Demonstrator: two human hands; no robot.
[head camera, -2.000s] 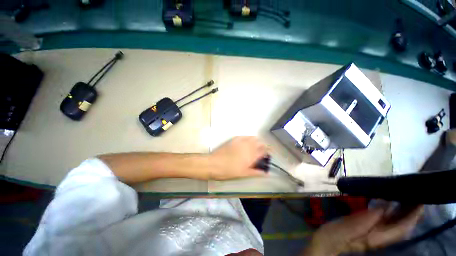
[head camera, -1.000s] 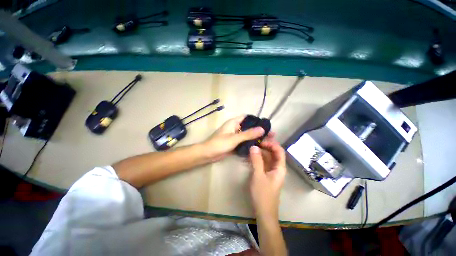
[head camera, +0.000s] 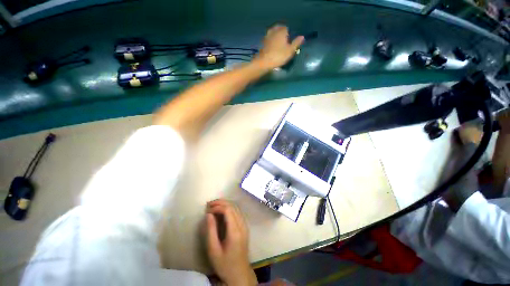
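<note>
My left hand is stretched out over the green conveyor and is on a black plastic housing. The hand covers most of the housing; a yellow mark and a short dark lead show beside the fingers. My right hand is low over the cream bench near its front edge, fingers curled and apart, with no object visible in it. The silver-grey screw feeder stands on the bench to its right. The black electric screwdriver extends rightward from behind the feeder's top edge.
Several black units with leads lie on the green conveyor. Another unit is on the bench at far left. A small dark pen-like tool lies beside the feeder. A thick black cord curves at right, near another person's white sleeve.
My hands have parted. The left moved from over the bench out to the conveyor with the unit; the right moved down and left. The view has shifted, showing more on the right.
</note>
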